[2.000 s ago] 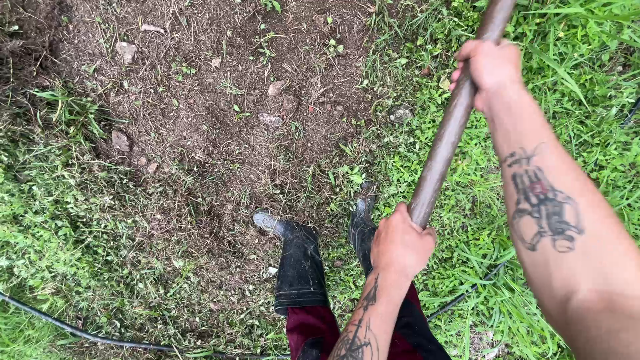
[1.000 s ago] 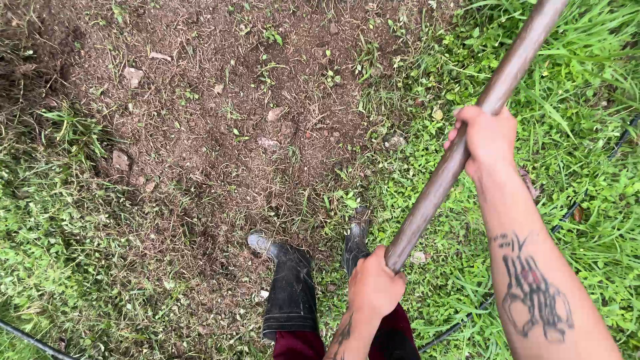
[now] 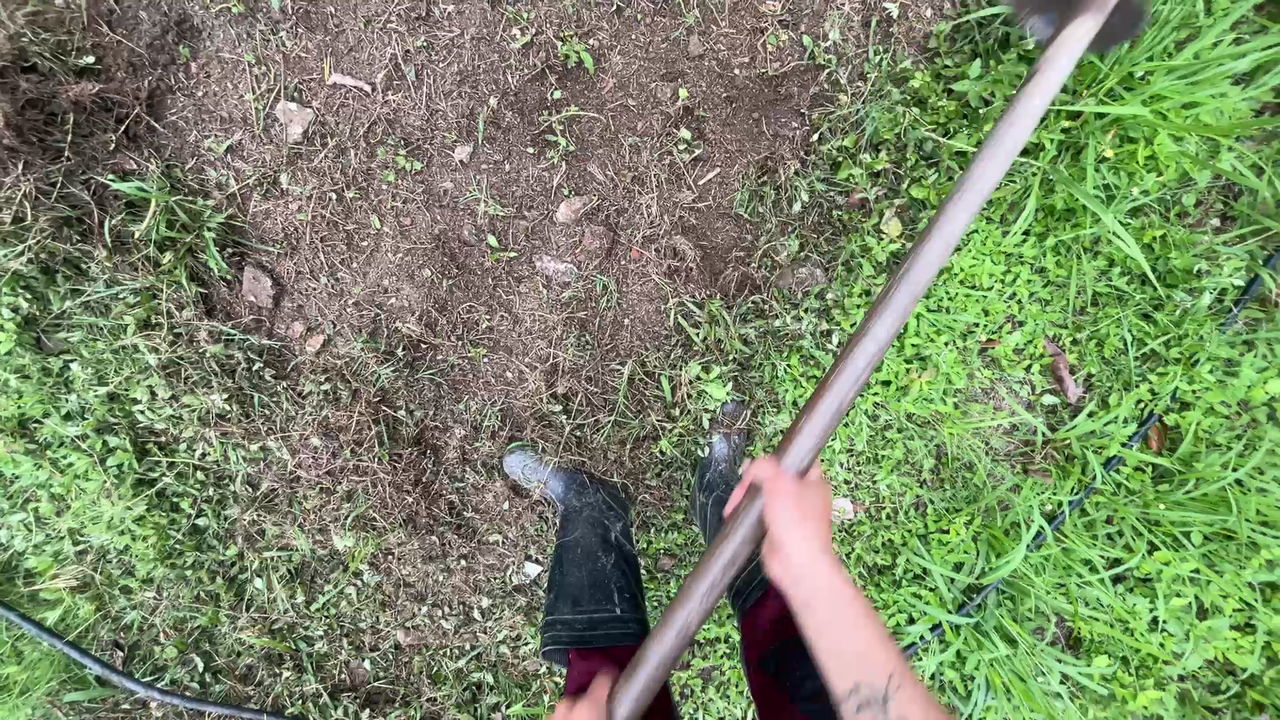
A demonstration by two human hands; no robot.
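A long wooden tool handle (image 3: 880, 320) runs diagonally from the bottom centre to the top right, where a dark, blurred tool head (image 3: 1115, 25) is partly cut off by the frame. Around the shaft's lower half, just over one boot, my right hand (image 3: 795, 515) is closed. My left hand (image 3: 588, 700) grips the handle near its lower end at the bottom edge, mostly out of frame. Bare brown soil (image 3: 480, 230) with cut dry grass lies ahead of my boots.
I stand in black rubber boots (image 3: 595, 570) at the border of soil and green grass (image 3: 1010, 330). A black hose (image 3: 1060, 515) crosses the grass at right, and a black hose (image 3: 130, 685) shows at lower left. Small stones (image 3: 295, 120) dot the soil.
Both hands have moved down and the handle with them; its dark head now shows at the top right, out of view before. My right hand is nearer the boots.
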